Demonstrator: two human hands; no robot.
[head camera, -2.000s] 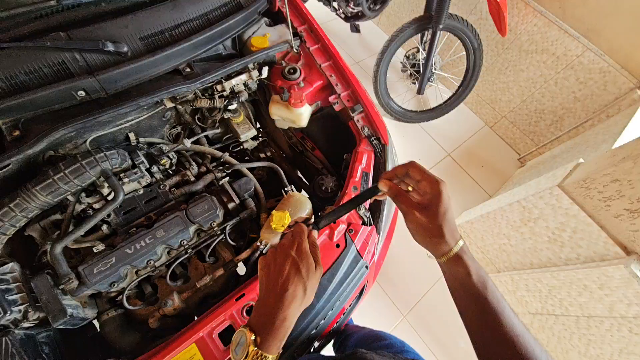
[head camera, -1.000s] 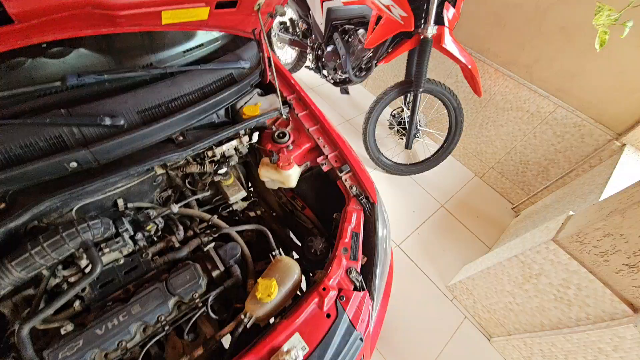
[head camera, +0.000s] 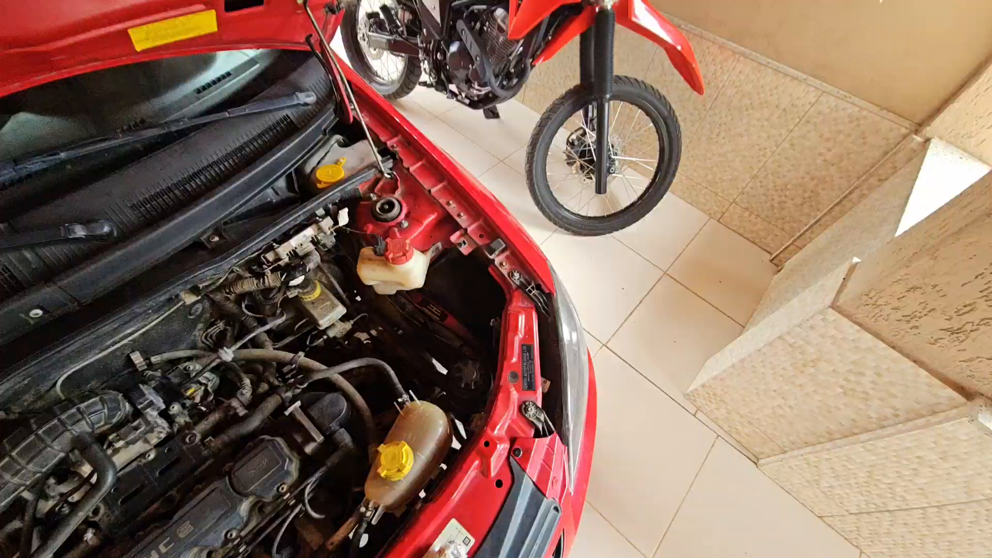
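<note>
Neither of my hands shows in the head view now. Before me lies the open engine bay of a red car. A translucent coolant expansion tank (head camera: 422, 434) with a yellow cap (head camera: 394, 461) sits near the front edge, with a black hose (head camera: 356, 364) running to it. Further back is a cream fluid reservoir (head camera: 391, 271) with a red cap (head camera: 398, 250). The black engine cover (head camera: 194, 511) lies at the lower left, and a ribbed air intake hose (head camera: 62, 438) curves beside it. Another yellow cap (head camera: 330, 173) stands near the windshield cowl.
The raised red hood (head camera: 263, 31) is held by a thin prop rod (head camera: 353, 101). A red motorcycle's front wheel (head camera: 604, 155) stands on the tiled floor (head camera: 659, 403) beyond the fender. Stone-textured wall panels (head camera: 806, 387) and a ledge (head camera: 814, 310) line the right side.
Two seconds ago both my hands were over the coolant tank, the right one on a black tube-like thing; both have left view, and so has that thing. The view has shifted to show more motorcycle and hood.
</note>
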